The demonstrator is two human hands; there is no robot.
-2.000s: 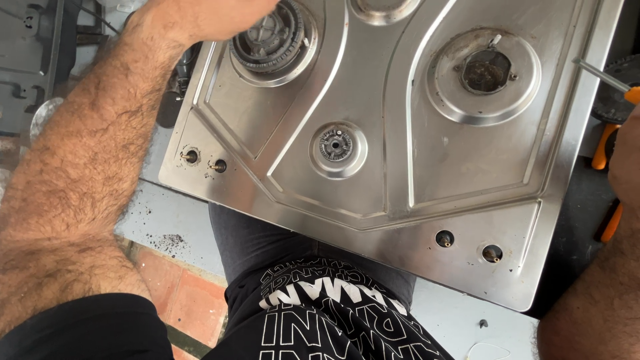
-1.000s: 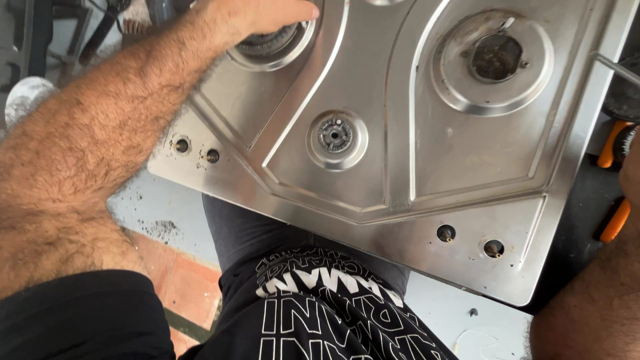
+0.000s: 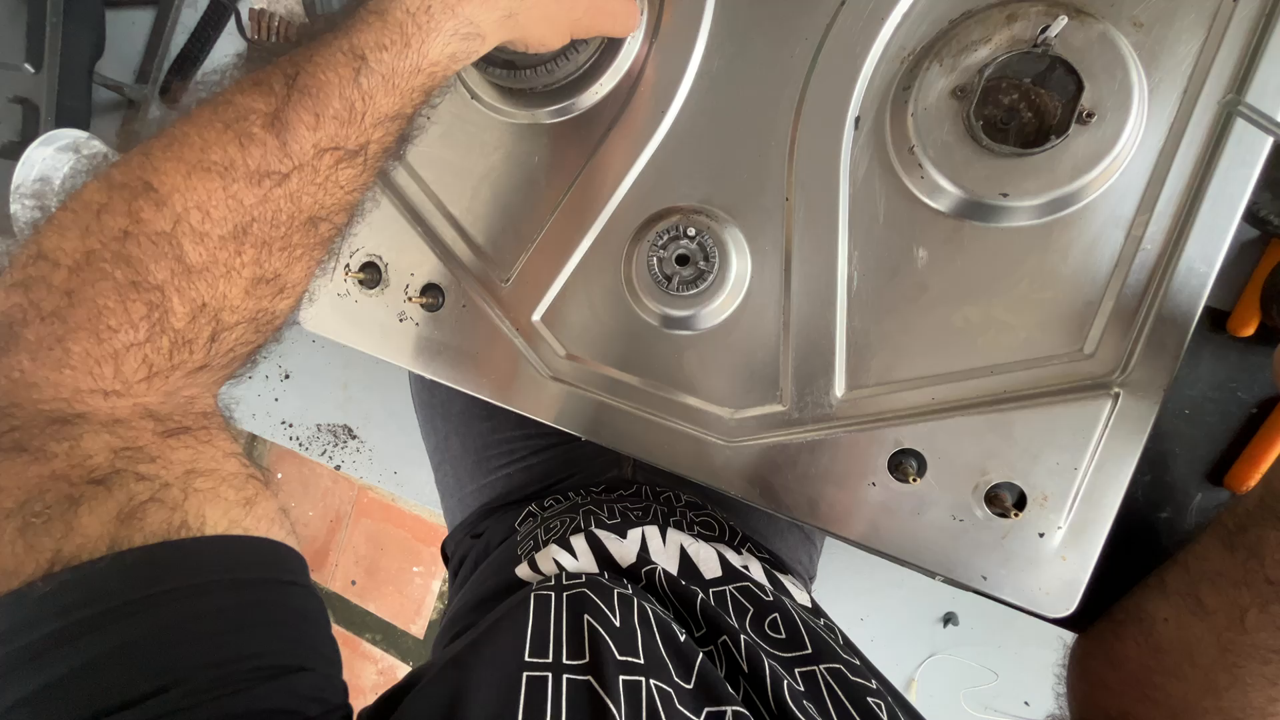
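A stainless steel gas cooktop (image 3: 800, 420) lies in front of me, its knobs off and bare valve stems showing in holes near the front edge. My left hand (image 3: 560, 25) rests at the upper left burner (image 3: 540, 65), partly cut off by the top edge; whether its fingers grip anything cannot be told. In the middle sits a small burner (image 3: 683, 259). At the upper right, a burner opening (image 3: 1025, 103) has a dirty inside and an igniter beside it. A metal tool shaft (image 3: 1255, 118) reaches in at the right edge. My right hand is out of view; only its forearm shows.
Orange-handled tools (image 3: 1255, 450) lie on a black surface at the right. Dark debris (image 3: 330, 440) is scattered on the pale surface at the left, by a round metal piece (image 3: 60, 175) and a brush (image 3: 275, 22). A thin white wire (image 3: 960, 670) lies at the lower right.
My left hand has moved right over the upper left burner since two seconds ago. At the right edge, my right hand's edge seen earlier has gone out of view.
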